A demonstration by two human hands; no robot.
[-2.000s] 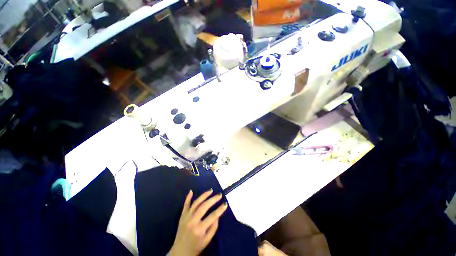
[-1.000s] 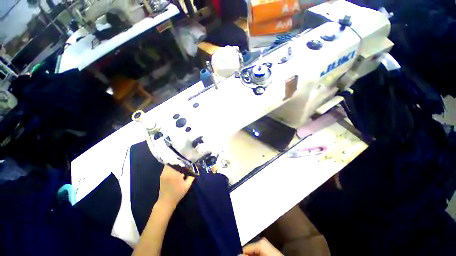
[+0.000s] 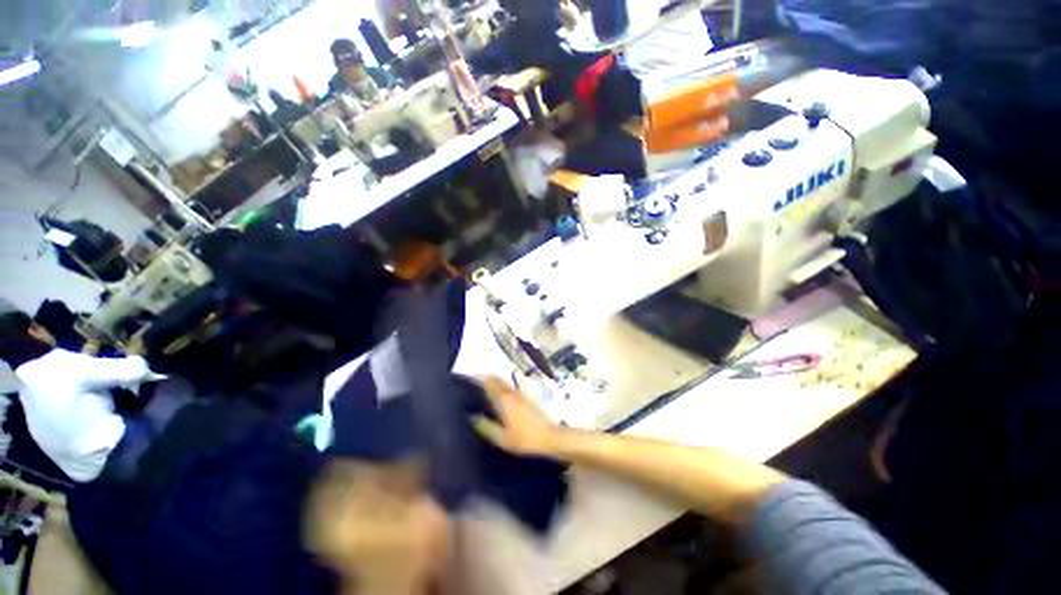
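A navy cloth piece [image 3: 512, 482] lies bunched at the left front of the white JUKI sewing machine [image 3: 652, 250], and a blurred dark strip of it rises upright. My right hand [image 3: 520, 421] reaches across from the right, left of the needle area [image 3: 578, 378], its fingers closed on the navy cloth. My left hand [image 3: 378, 525] is strongly blurred at the lower left, over the navy cloth; its fingers cannot be made out. A pale patch [image 3: 389, 366] shows beside the raised strip.
A pink-handled tool [image 3: 791, 364] and a flat black phone [image 3: 686, 323] lie right of the needle. A teal object [image 3: 312, 430] is at left. Dark cloth [image 3: 966, 349] heaps at right. An orange-and-white box [image 3: 692, 114] stands behind. A person in white [image 3: 76, 407] sits far left.
The view has swung left, showing more workshop. My right hand has moved from the lower edge up to the cloth by the needle. My left hand has moved down, away from it. The cloth is lifted and folded.
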